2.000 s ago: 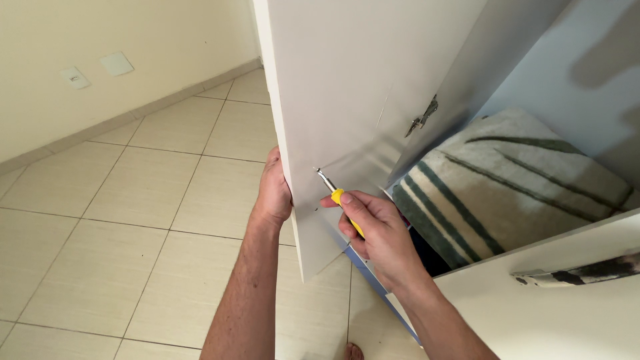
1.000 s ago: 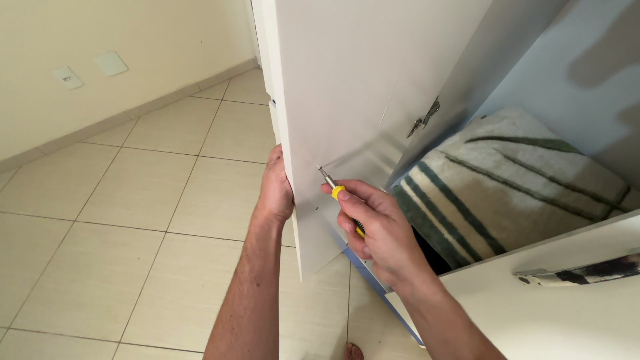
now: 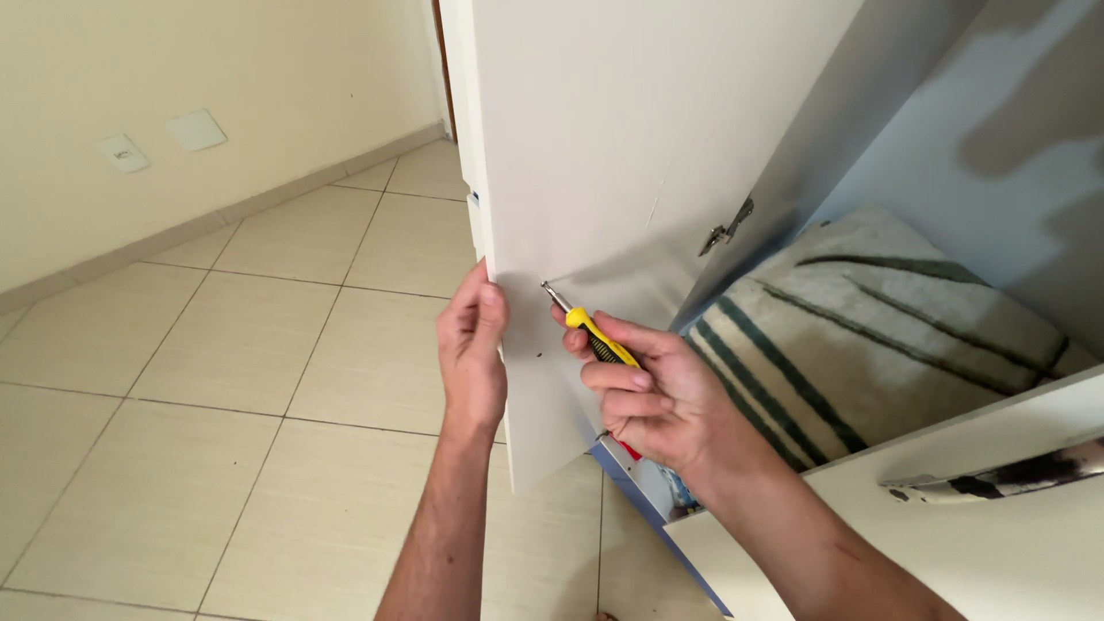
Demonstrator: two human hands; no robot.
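My right hand (image 3: 651, 388) grips a yellow-and-black screwdriver (image 3: 601, 336) with a metal shaft. Its tip meets or nearly meets a small screw or hole on the inner face of a white cabinet door (image 3: 604, 155); which of these it is cannot be told. Along the door's outer edge, my left hand (image 3: 474, 345) holds the panel, thumb on the near side and some fingers hidden behind it. A small dark hole (image 3: 540, 354) shows in the door below the tip. The metal hinge (image 3: 726, 228) joins the door to the cabinet side.
A folded cream rug with dark green stripes (image 3: 880, 328) lies inside the cabinet. At lower right is a white front panel with a worn metal handle (image 3: 1000, 474). Tiled floor (image 3: 224, 345) spreads to the left, below a wall with an outlet plate (image 3: 123, 153).
The fingers of my right hand have shifted on the screwdriver handle, which shows more fully now. My left hand remains at the door's edge, with its thumb now on the near side.
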